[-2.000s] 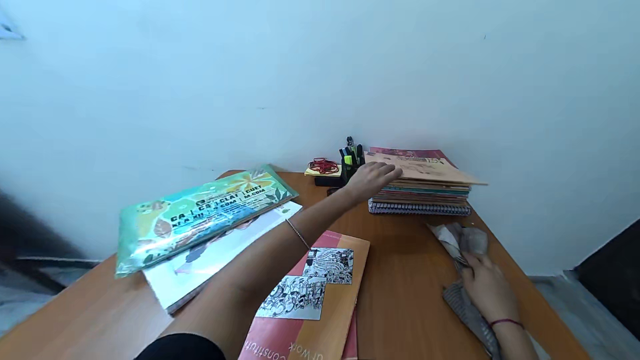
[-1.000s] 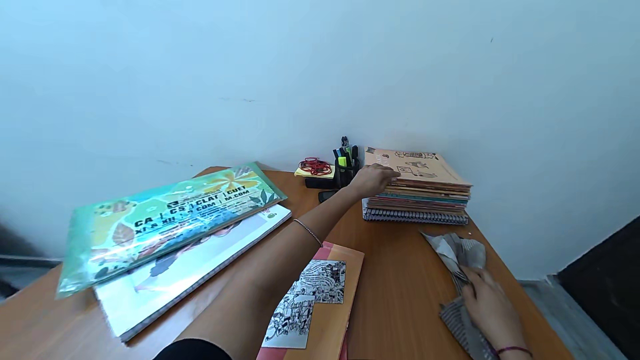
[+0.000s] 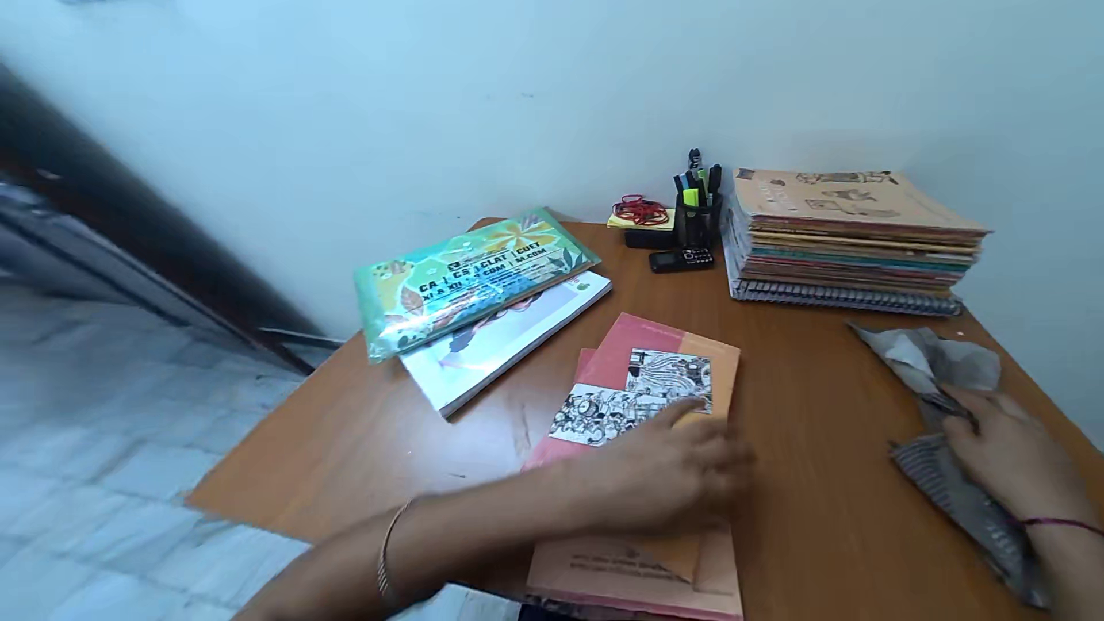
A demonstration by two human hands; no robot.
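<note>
My left hand [image 3: 668,474], blurred, is over a red and orange book [image 3: 660,345] with black-and-white drawings; whether it grips the book cannot be told. Other books or booklets lie under that one, near the table's front edge. At the right, my right hand [image 3: 1005,440] is closed on a crumpled grey cloth [image 3: 940,483], which rests on the wooden table. A neat stack of books [image 3: 854,211] on spiral notebooks stands at the back right. At the left, a green plastic-covered packet [image 3: 479,280] lies partly on a thick white book [image 3: 509,345].
Against the wall stand a black pen holder [image 3: 697,216] with pens and a highlighter, and a red tangled cord [image 3: 640,210] on yellow notes. A black keypad phone [image 3: 681,260] lies in front. The wooden table's [image 3: 285,470] left edge borders a tiled floor [image 3: 112,483].
My left hand has left the book stack at the back right and come forward over the red and orange book. My right hand stays on the cloth. The view has shifted to the left.
</note>
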